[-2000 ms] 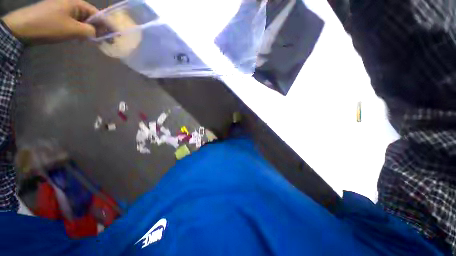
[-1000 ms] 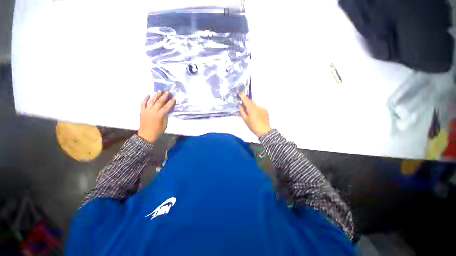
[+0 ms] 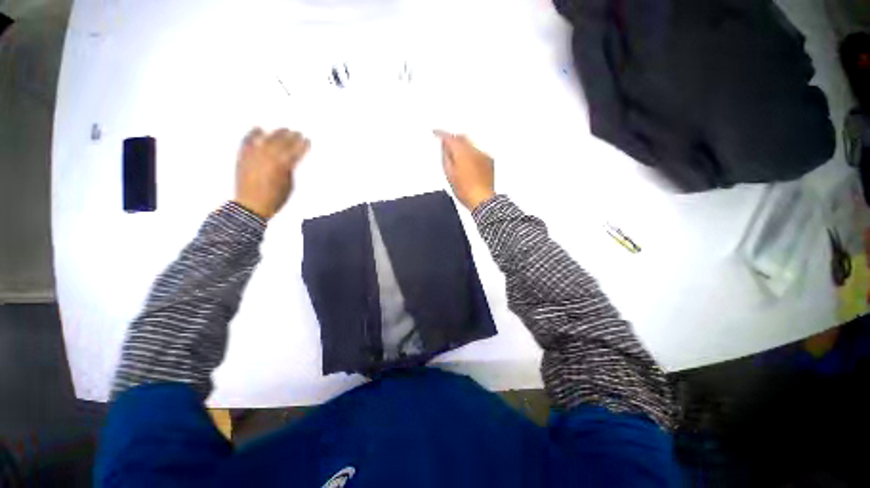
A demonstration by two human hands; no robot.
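Observation:
A folded dark garment (image 3: 429, 267) with a pale grey wedge down its middle lies uncovered on the white table, close to my body. Beyond it, small black print (image 3: 340, 74) shows against the white, seemingly on a clear polybag whose edges are lost in glare. My left hand (image 3: 270, 172) is above and left of the garment, its fingers blurred and bent. My right hand (image 3: 467, 170) is just beyond the garment's far right corner, fingers curled with one fingertip pointing inward. Neither hand touches the garment. Whether the hands grip the clear film cannot be told.
A large dark heap of garments (image 3: 706, 95) lies at the far right of the table (image 3: 563, 324). Whitish empty polybags (image 3: 787, 238) and dark-handled scissors (image 3: 839, 257) lie at the right edge. Yellowish thread snips (image 3: 623, 238) lie right of my right forearm. A black phone (image 3: 139, 174) lies at left.
One second ago both hands lay on the near corners of a shiny bag with dark cloth showing. Now the garment lies uncovered near my body, and the printed film and hands are beyond it.

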